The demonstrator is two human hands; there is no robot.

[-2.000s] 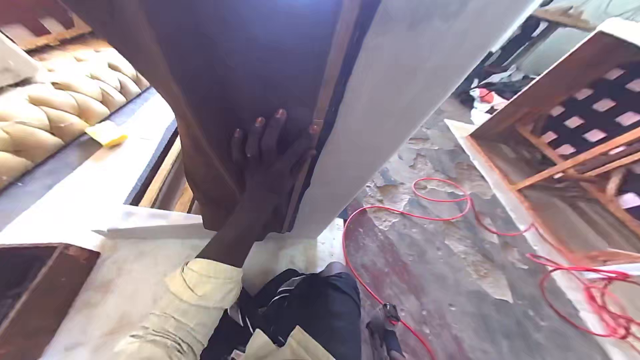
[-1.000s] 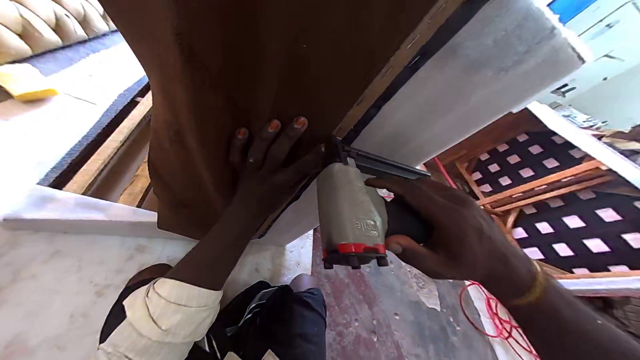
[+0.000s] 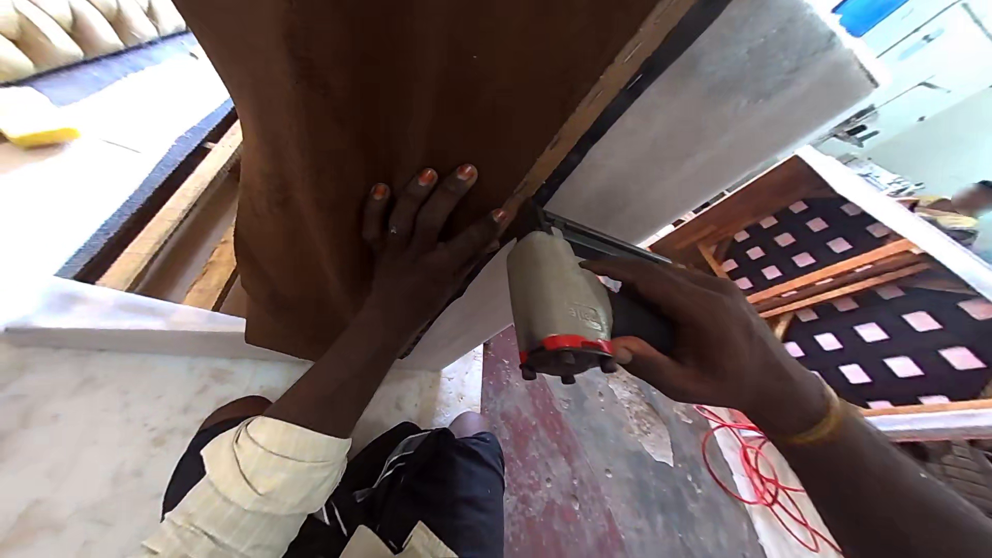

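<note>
A pneumatic staple gun [image 3: 559, 302] is in my right hand [image 3: 697, 333], its nose against the cardboard strip [image 3: 577, 128] along the edge of a brown fabric panel [image 3: 418, 85]. My left hand [image 3: 422, 256] lies on that fabric, fingers spread and pressing down, the fingertip nearest the tool close to its nose. Staples show in the strip farther up. A dark band runs beside the strip, and past it is the white padded side [image 3: 721, 101] of the furniture piece. The fabric's lower edge hangs loose over the wooden frame.
Wooden rails [image 3: 174, 209] show in the frame at left, near tufted cushioning [image 3: 58, 35] and a yellow piece [image 3: 46, 138]. At right stands another frame with black-and-white webbing [image 3: 860, 333]. A red air hose [image 3: 759, 473] coils on the floor. A person [image 3: 957, 209] is in the far right background.
Two seconds ago only my left hand was on the fabric; since then my right hand has come in with the staple gun, its nose at the strip. The view has shifted.
</note>
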